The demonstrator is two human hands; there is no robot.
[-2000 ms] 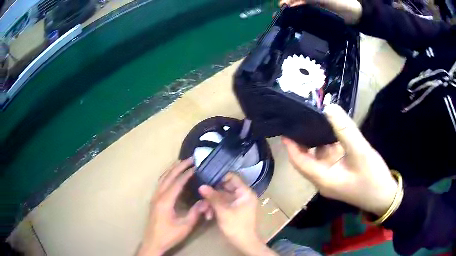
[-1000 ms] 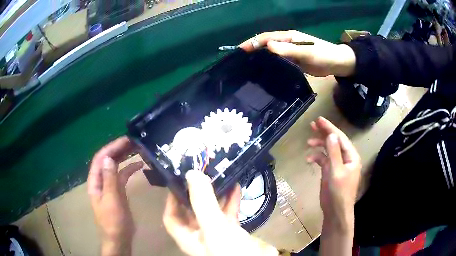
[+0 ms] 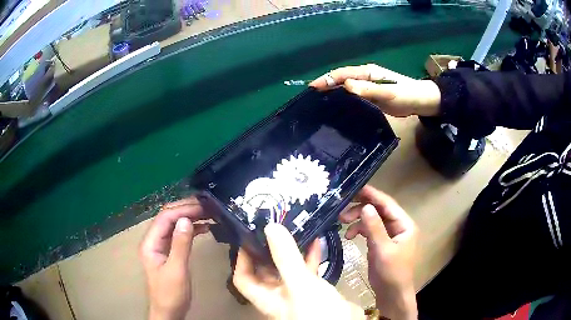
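The open black base housing [image 3: 263, 144] is held tilted in front of me. Inside are a white spur gear [image 3: 302, 177], a smooth white disc [image 3: 260, 189] partly behind it, and coloured wires [image 3: 281, 211]. My left hand [image 3: 169, 256] has its fingers at the housing's left corner. My right hand [image 3: 389, 253] has its fingers at the lower right edge, partly hidden behind it. Another person's two hands also hold the housing, one at the top and one at the near side. The fan head [image 3: 333, 262] shows partly below, mostly covered.
The other person's hand at the top [image 3: 394, 90] also holds a thin rod. A black unit [image 3: 447, 150] stands on the cardboard-covered bench [image 3: 106, 275] at the right. The green conveyor [image 3: 125, 162] runs behind. The person's dark-clothed body is close on the right.
Over the last second, my right hand has moved left to the housing's edge, and the housing has shifted slightly right and down. Earlier, both my hands were at the fan head.
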